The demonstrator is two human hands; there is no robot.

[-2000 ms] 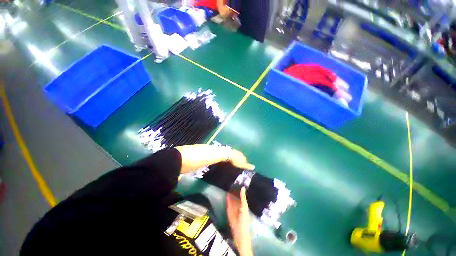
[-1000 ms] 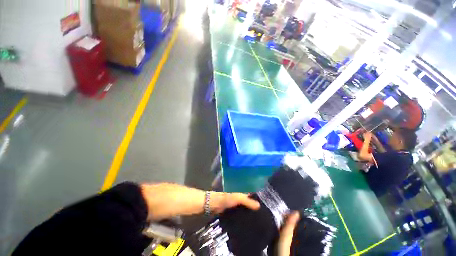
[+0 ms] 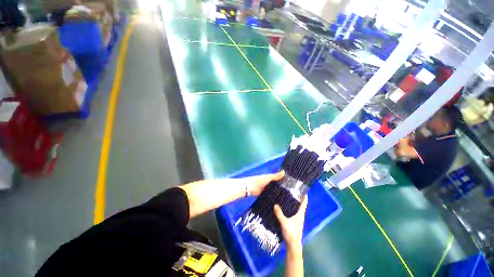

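Observation:
A bundle of black wire leads point(image 3: 273, 206) with white ends fanned out is held over the open blue bin point(image 3: 320, 212) on the green bench. A pale, shiny band point(image 3: 293, 185) wraps its middle. My left hand point(image 3: 264, 183) grips the bundle's left side near the band. My right hand point(image 3: 292, 219) grips its right side, thumb on top of the leads. The bundle lies slanted, its upper end by the bin's far rim and its lower end above the bin's inside. Whether it touches the bin's floor cannot be told.
White uprights point(image 3: 374, 89) rise from the bench point(image 3: 227, 116) just beyond the bin. A coworker point(image 3: 433, 146) sits at the right, near a small blue bin point(image 3: 352, 139) and a clear plastic bag point(image 3: 377, 176). Cartons point(image 3: 46, 70) stand left of the aisle.
The view has turned along the bench. Both hands have carried the bundle from the bench to over the blue bin. The loose pile and the heat gun have left the view.

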